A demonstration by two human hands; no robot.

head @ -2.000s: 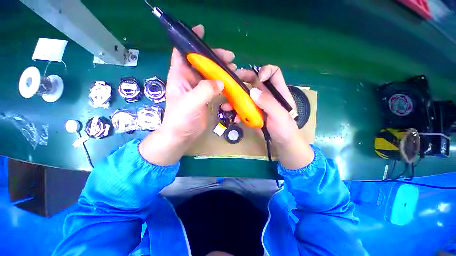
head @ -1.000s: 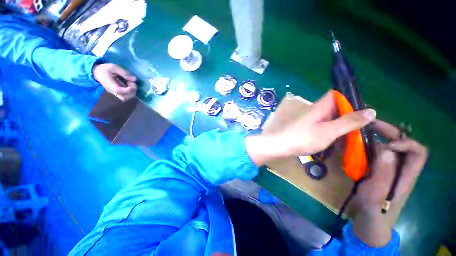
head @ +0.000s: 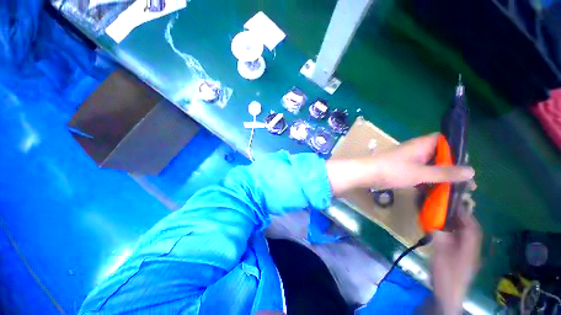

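Observation:
My left hand is around the orange and black handled tool, its thin metal tip pointing up and away from me. A black cord leaves its rear. My right hand is blurred and partly hidden behind the handle; whether it grips anything is unclear. Below my left hand a small black disc with a pale centre lies on the tan board. My left hand and the tool hide other parts of the board.
Several shiny round units lie left of the board. Another unit lies by clear plastic farther left. A white reel, a grey metal upright and an open brown box show. A black and yellow holder is lower right.
The view has swung left. Another person's hand, seen at the left one second ago beside the far-left unit, is gone. The dark tweezers seen earlier in my right hand cannot be made out now.

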